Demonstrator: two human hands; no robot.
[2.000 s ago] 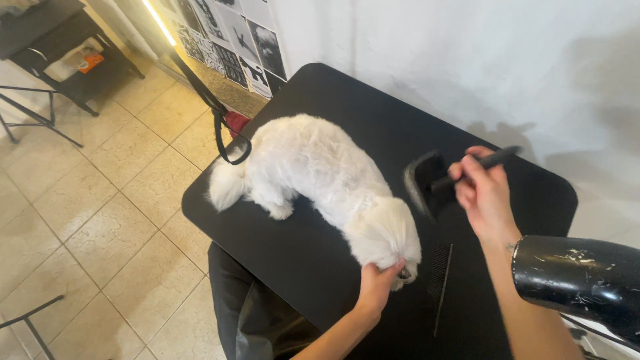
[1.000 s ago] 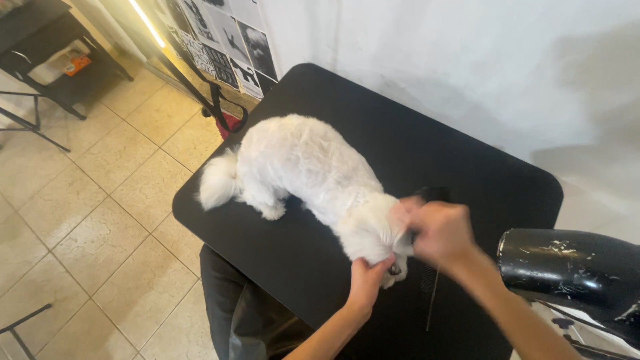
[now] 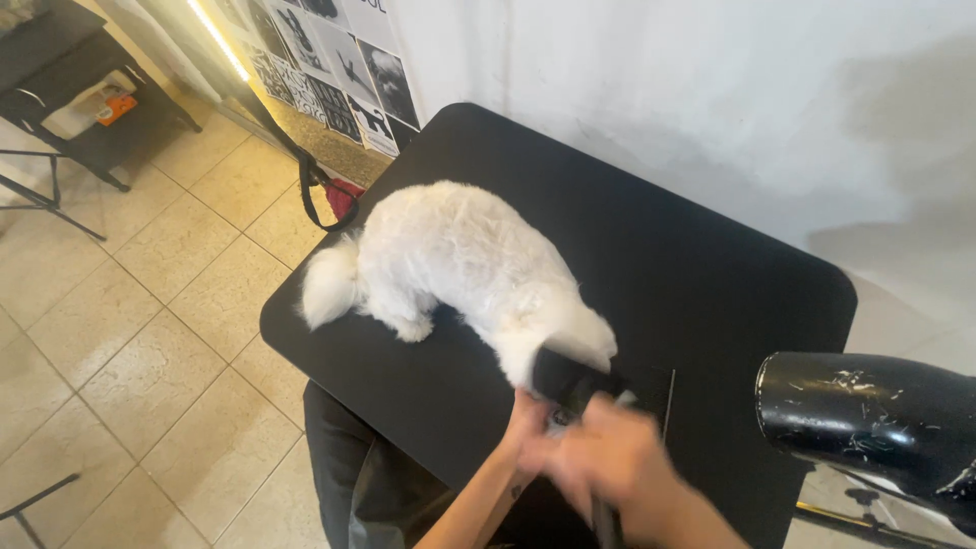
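A white, short-clipped dog (image 3: pixel 473 252) is on a black grooming table (image 3: pixel 686 252), its fluffy tail at the left and its head toward the lower right. My right hand (image 3: pixel 610 450), blurred, grips the handle of a black slicker brush (image 3: pixel 564 374), whose head lies against the fur of the dog's head. My left hand (image 3: pixel 526 419) is at the dog's muzzle, below the brush and partly hidden by my right hand. A thin metal comb (image 3: pixel 671 404) rests on the table, to the right of my right hand.
A black dryer nozzle (image 3: pixel 862 412) juts in at the right edge. A black loop strap (image 3: pixel 309 191) hangs by the table's back left corner, near a red object (image 3: pixel 343 200). A white wall (image 3: pixel 648 91) borders the far side. A dark shelf cart (image 3: pixel 61 61) stands at upper left.
My right hand has moved from the right of the dog, where it held the brush raised, to the dog's head and then lower toward the muzzle. My left hand has stayed at the muzzle.
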